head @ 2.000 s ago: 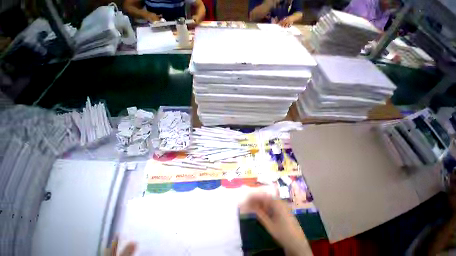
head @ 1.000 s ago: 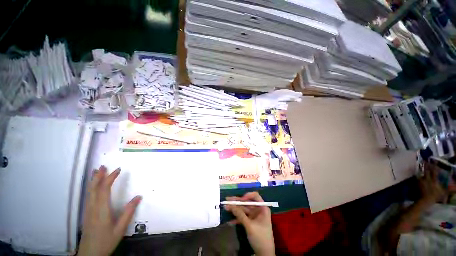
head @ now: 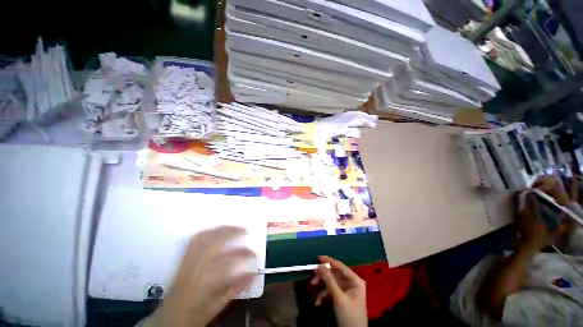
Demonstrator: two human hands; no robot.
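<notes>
A flat white housing (head: 140,236) lies in front of me at the bench's near edge, with a dark round spot near its lower left. My left hand (head: 214,271) is blurred over its right part; whether its fingers hold anything is hidden. My right hand (head: 339,287) pinches the right end of a thin white stick (head: 291,269) between thumb and finger. The stick lies level, its left end at the housing's right edge beside my left fingers. More white sticks (head: 252,137) lie loose in a fan beyond the housing on a printed colour sheet (head: 192,175).
Two clear bins (head: 185,102) of small white fittings stand beyond, left of the sticks. Tall housing stacks (head: 319,57) stand at the back. More housings (head: 38,223) lie at left. A cardboard sheet (head: 428,191) lies at right, with framed units (head: 489,159) and a neighbour's arms (head: 511,262).
My left hand has moved right across the housing, from its left side to near its right edge. The stick in my right hand now extends left of the fingers and reaches the housing's edge.
</notes>
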